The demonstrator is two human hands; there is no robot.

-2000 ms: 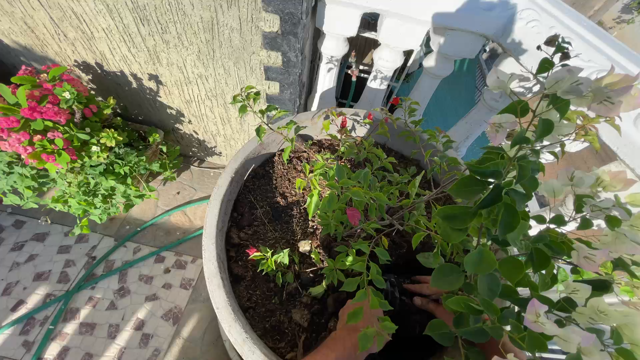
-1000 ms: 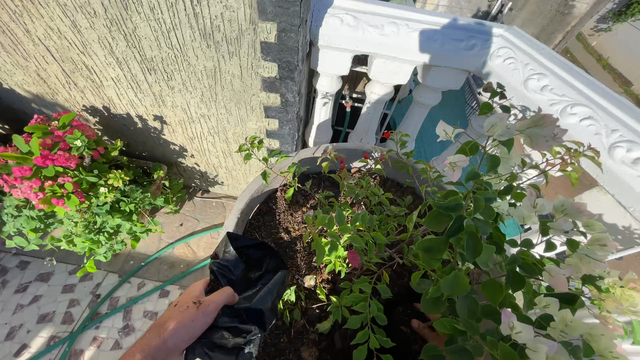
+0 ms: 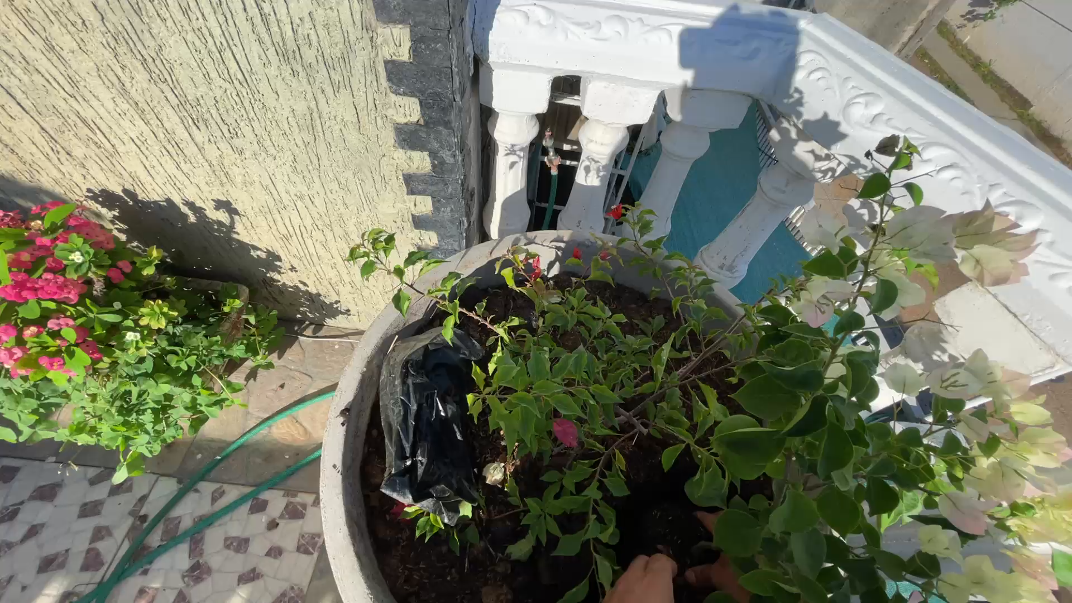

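Note:
A round concrete planter point(image 3: 339, 502) holds dark soil and leafy bougainvillea branches point(image 3: 536, 377). White-pink bracts point(image 3: 988, 243) spread over its right side. My left hand point(image 3: 643, 579) is low in the pot at the bottom edge, its fingertips at the dark soil point(image 3: 662, 519). Just right of it is my right hand point(image 3: 716, 574), partly covered by leaves. Shadow and foliage hide the fingertips, so whether either hand grips something is unclear. A crumpled black plastic bag point(image 3: 431, 419) lies on the soil inside the left rim, touched by neither hand.
White balusters point(image 3: 595, 163) and a white railing point(image 3: 904, 84) stand behind the pot. A textured wall point(image 3: 209, 126) rises at the upper left. Pink-flowered plants point(image 3: 59, 276) grow at the left, and a green hose point(image 3: 218, 456) crosses the tiled floor point(image 3: 59, 519).
My left hand held the black bag at the pot's left rim a second ago. Now the bag lies on the soil, let go, and my left hand is beside my right hand.

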